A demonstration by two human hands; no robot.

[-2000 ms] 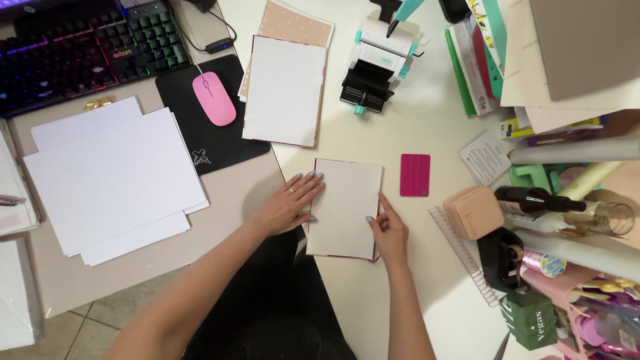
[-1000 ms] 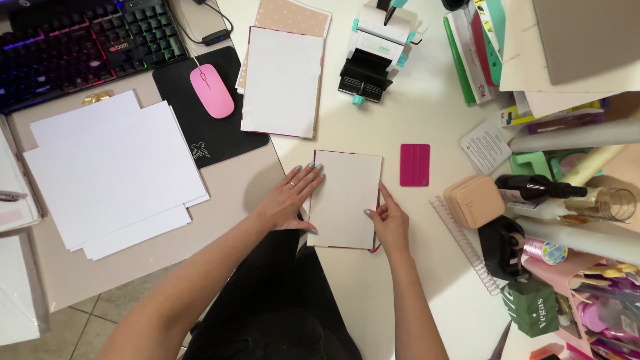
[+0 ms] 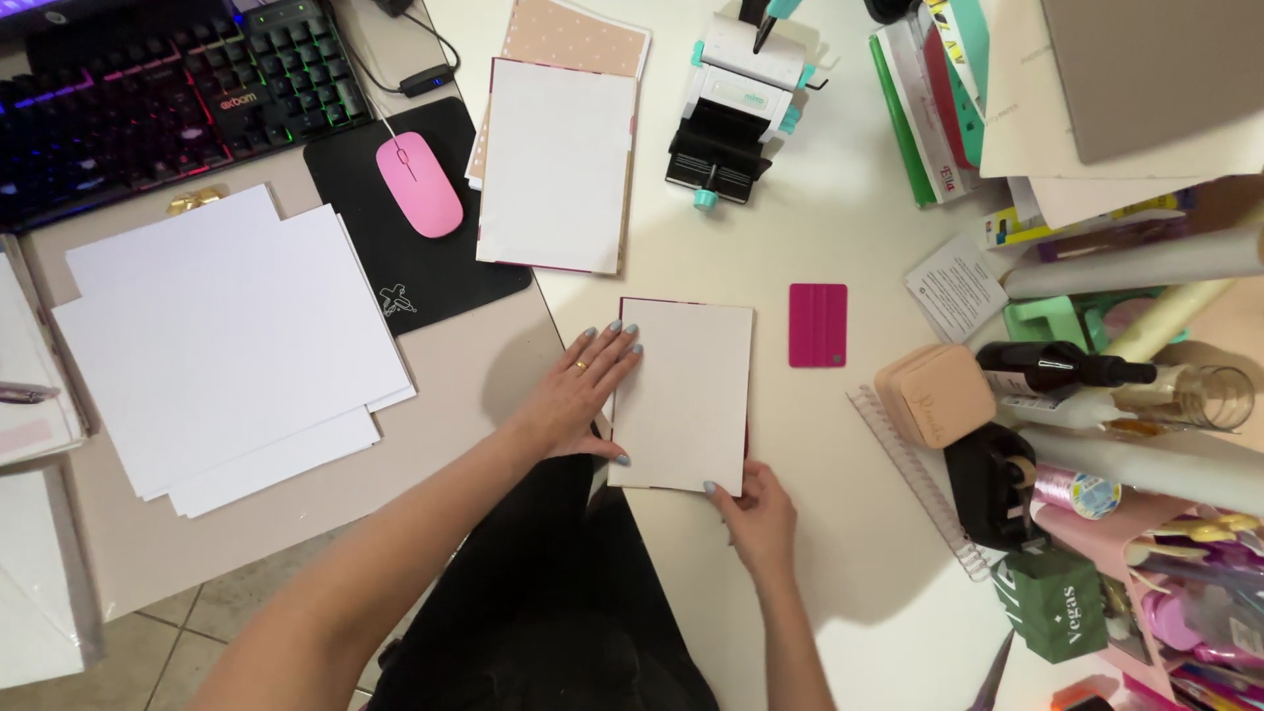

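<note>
A white-faced rectangular cover board (image 3: 683, 395), with a thin dark pink edge, lies near the table's front edge. My left hand (image 3: 583, 395) rests with spread fingertips on its left side. Thumb and fingers of my right hand (image 3: 755, 509) pinch its lower right corner. Just right of the board lies a magenta plastic squeegee card (image 3: 818, 326). Up and to the left, a similar white-faced board (image 3: 558, 163) lies over a polka-dot cover (image 3: 576, 38).
Stacked white sheets (image 3: 227, 346), a pink mouse (image 3: 420, 185) on a black pad (image 3: 365, 237) and a keyboard (image 3: 197, 99) occupy the left. A teal-and-white clamp device (image 3: 736, 99) stands at the back. Bottles (image 3: 1057, 367), a spiral-bound pad (image 3: 918, 474) and supplies crowd the right.
My right hand has slid down from the board's right edge to its lower right corner. My left hand has stayed at the left side.
</note>
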